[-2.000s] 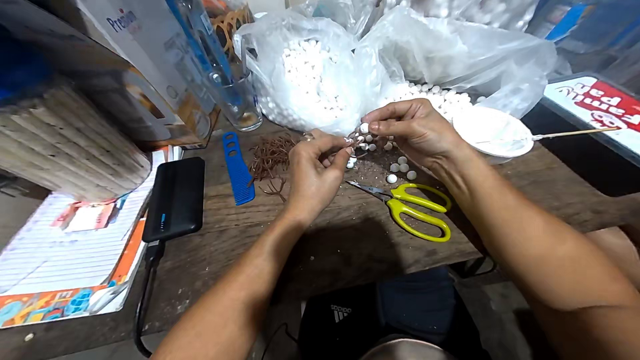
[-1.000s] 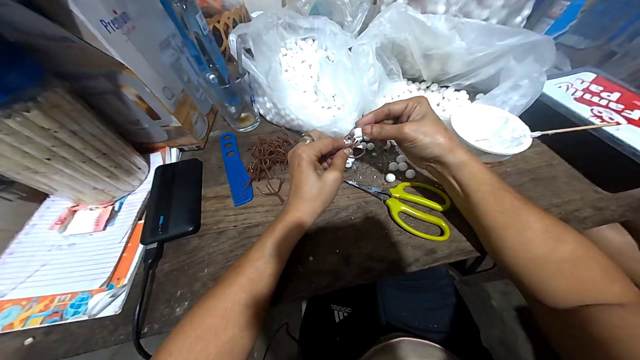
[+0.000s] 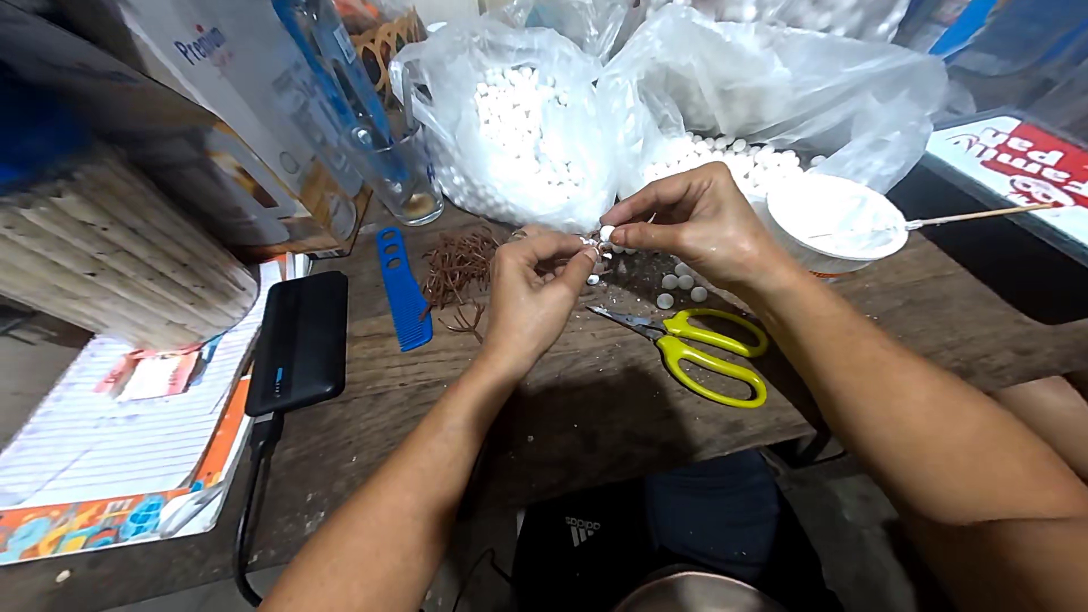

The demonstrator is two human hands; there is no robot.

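Between its thumb and fingers my left hand (image 3: 540, 285) pinches a small brown branched piece bearing white bits. My right hand (image 3: 701, 225) grips a small white ball (image 3: 607, 233) against that piece; the fingers hide part of both. Loose white balls (image 3: 665, 300) lie on the wood below my right hand. Scissors with yellow handles (image 3: 714, 361) rest just in front of them, blades slightly apart. A pile of brown branched pieces (image 3: 459, 263) is left of my left hand, beside a blue comb (image 3: 401, 293). A white tub (image 3: 837, 263) with white contents and a stick stands at the right.
Plastic bags of white balls (image 3: 518, 127) fill the back. A drinking glass (image 3: 408, 183) stands behind the comb. At the left are a black power bank (image 3: 302, 340) with a cable, lined paper (image 3: 153, 433) and a bundle of light sticks (image 3: 127, 255).
My hands stay close together over the same spot, with small finger movements. The scissors, comb and tub have not moved.
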